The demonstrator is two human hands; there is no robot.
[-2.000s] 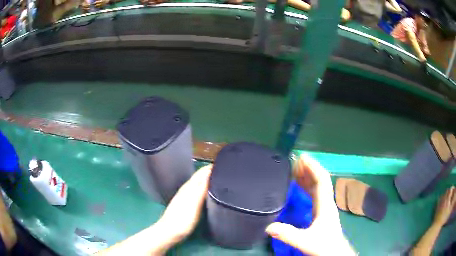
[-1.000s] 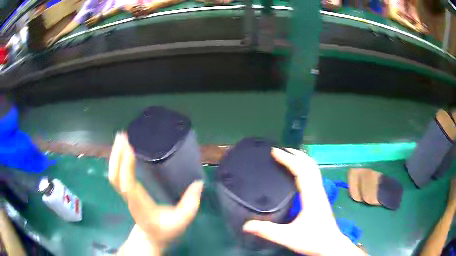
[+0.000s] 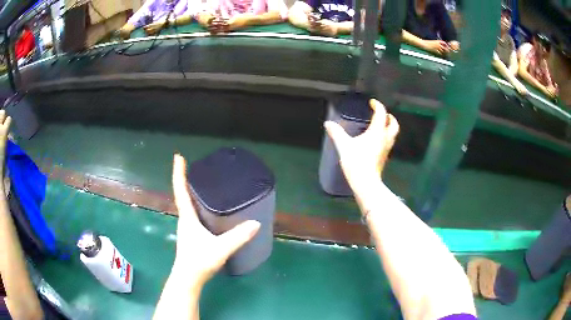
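Observation:
A grey speaker with a black end up stands upright on the green bench. My left hand is around its left and near side, thumb across the front and fingers along the left edge. A second grey speaker, also black end up, is upright over the dark green conveyor belt beyond the bench. My right hand grips it near its top, thumb on the left and fingers at the right. Whether its base touches the belt is hard to tell.
A white bottle stands at left, with blue cloth and another person's arm beyond it. A green post rises at right. Wood-grain plates and another speaker are at far right. Several people sit across the line.
My right hand has moved the right speaker from the bench forward over the belt. The other speaker is now between my left fingers and thumb. The view has shifted.

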